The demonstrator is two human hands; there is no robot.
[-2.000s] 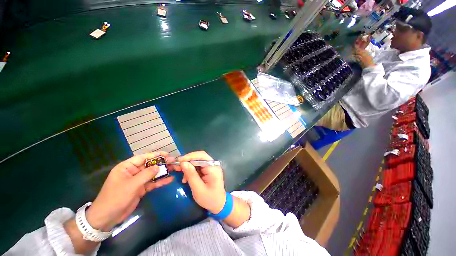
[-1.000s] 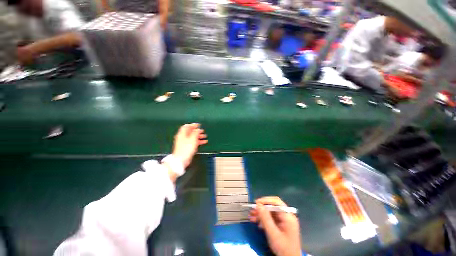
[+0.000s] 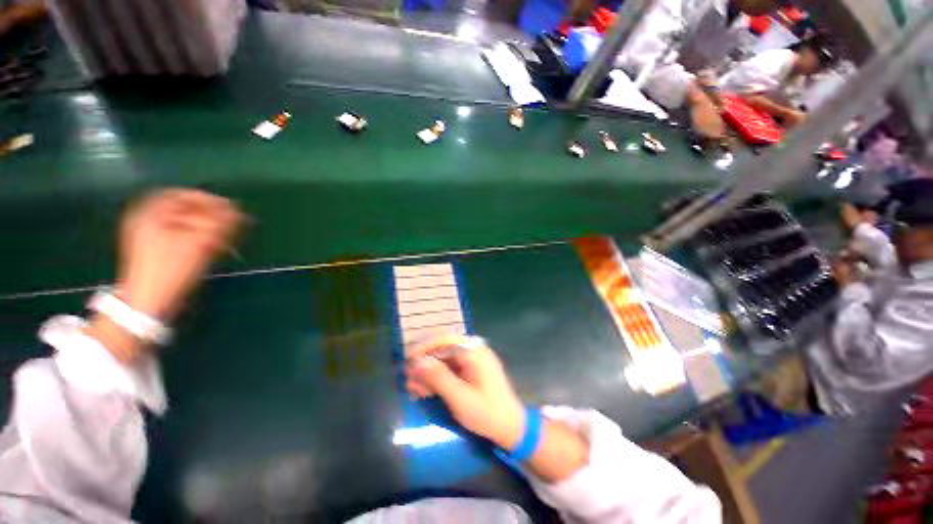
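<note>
My left hand (image 3: pixel 174 241) is motion-blurred over the near side of the green conveyor belt, at the left. Whether its fingers hold anything is too blurred to tell. My right hand (image 3: pixel 460 387), with a blue wrist strap, is over the lower part of the beige die-cut sheet (image 3: pixel 428 297). Its fingers are closed on the pen-shaped hand tool (image 3: pixel 465 343), of which only a short pale part shows. The blue liner (image 3: pixel 445 466) lies below the sheet. Its upper part is hidden by my right hand.
Small modules (image 3: pixel 432 132) lie scattered along the belt (image 3: pixel 358 205). An orange film sheet (image 3: pixel 614 287) and clear plastic (image 3: pixel 680 292) lie to the right. Beyond are a metal post (image 3: pixel 716 200), a black blister tray (image 3: pixel 767 266) and a person (image 3: pixel 880 317). A cardboard box (image 3: pixel 716 471) stands below the bench.
The module held in my left hand at first is no longer seen there. My left hand reached over the belt, then shifted left. The view turned toward the belt; my right hand stays near the beige sheet.
</note>
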